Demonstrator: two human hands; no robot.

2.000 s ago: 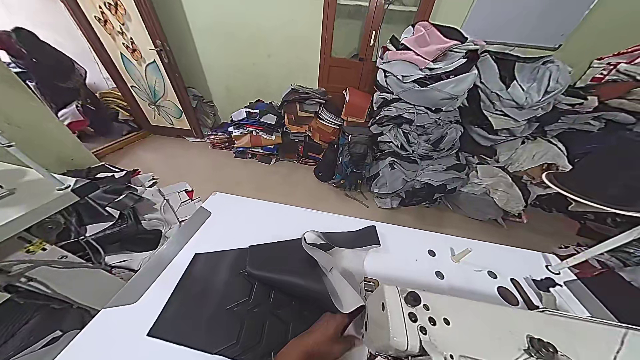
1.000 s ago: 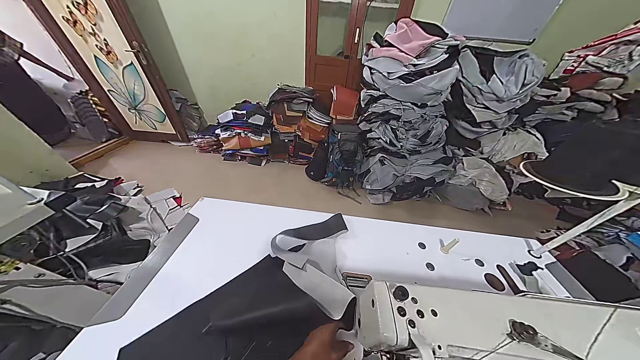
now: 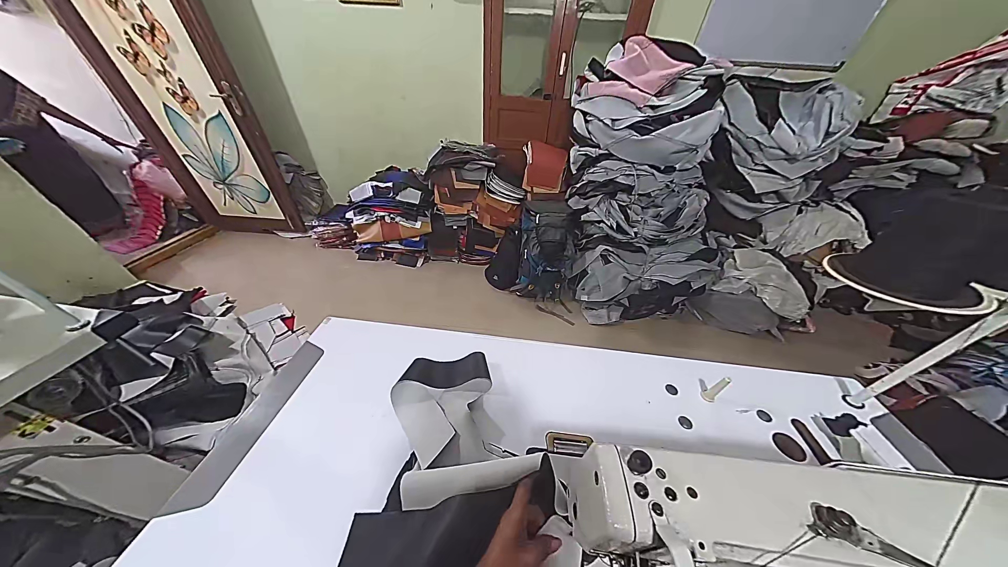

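Observation:
Beside the head of a white sewing machine (image 3: 614,504), one bare hand (image 3: 521,529), seemingly my right, lies on black sheet material (image 3: 441,529) with its index finger extended along a folded edge. A pale strip of the material's backing (image 3: 472,479) shows at that fold. Beyond it, a long black band with a light grey underside (image 3: 441,394) curls up in a loop on the white table. The needle area is hidden behind the machine head. My other hand is not visible.
The white sewing table (image 3: 268,441) holds a small pale plastic piece (image 3: 715,389). Black and grey scraps (image 3: 181,370) heap up at the left. Across the floor stand stacked material pieces (image 3: 394,213), a backpack (image 3: 545,244) and tall piles of grey cloth-like sheets (image 3: 646,205).
The black sheet has been shifted and folded over, so its pale backing edge now shows beside the machine. The looped band stands farther from the hand. The view has turned slightly.

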